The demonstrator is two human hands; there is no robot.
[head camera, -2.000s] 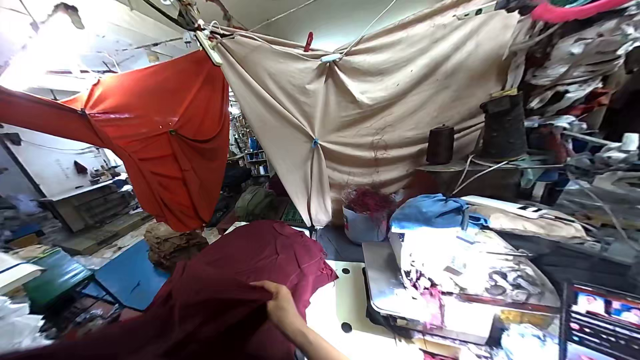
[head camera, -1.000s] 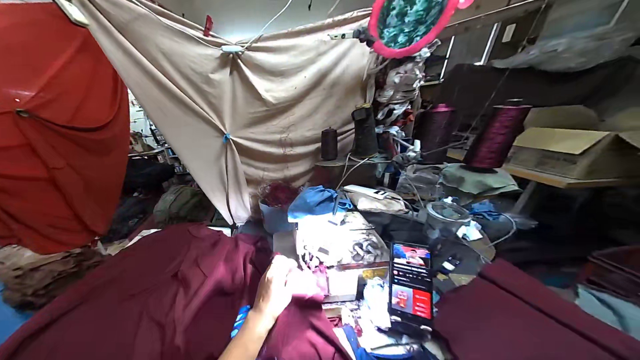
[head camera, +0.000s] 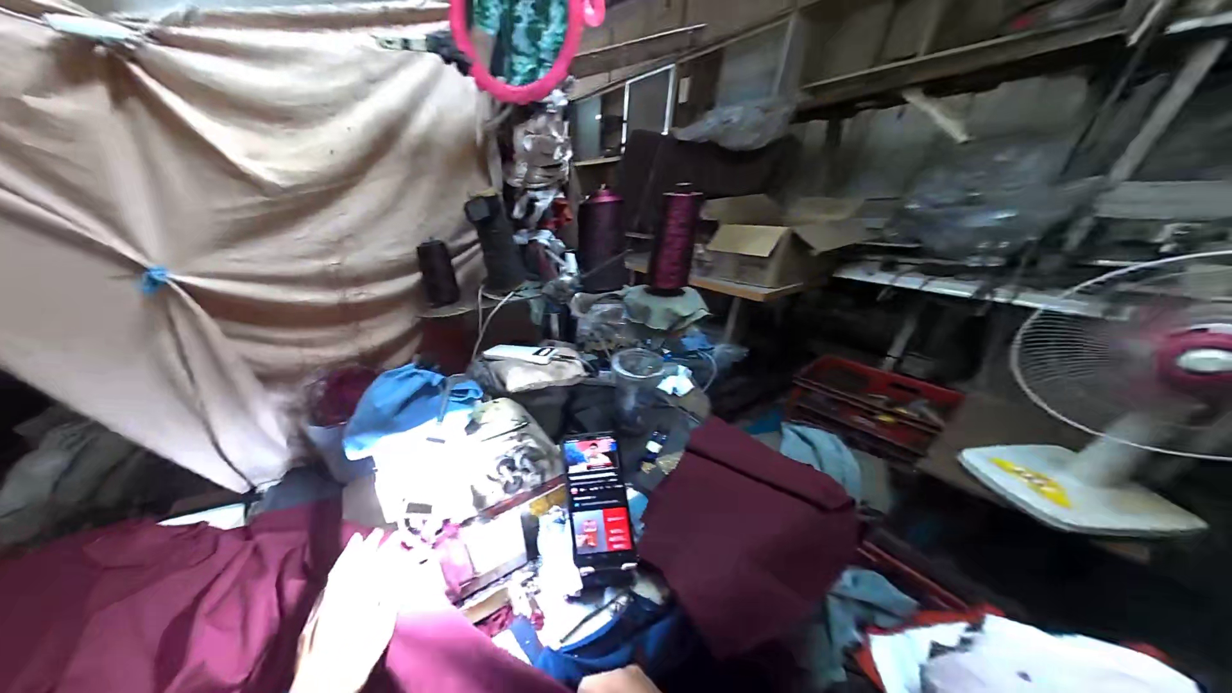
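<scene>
My left hand (head camera: 351, 606), washed out by bright light, lies on maroon cloth (head camera: 202, 597) at the lower left; whether its fingers pinch the cloth cannot be told. Just a sliver of my right hand (head camera: 618, 680) shows at the bottom edge, near dark blue cloth (head camera: 616, 645); its fingers are hidden. Beyond my left hand a brightly lit machine, perhaps a sewing machine (head camera: 428, 481), has blue cloth (head camera: 404, 409) over its back. A smartphone (head camera: 599, 505) with a lit screen stands right of it. Another maroon cloth piece (head camera: 751, 529) lies further right.
Thread cones (head camera: 676, 241) stand behind, near an open cardboard box (head camera: 756, 255). A clear plastic cup (head camera: 635, 380) is behind the phone. On the right are a red crate (head camera: 871, 399) and a fan (head camera: 1136, 356). A pink-rimmed round object (head camera: 520, 48) hangs above.
The view has swung right, bringing the fan and red crate into sight. A bit of my right hand now shows at the bottom edge; it was not visible one second ago.
</scene>
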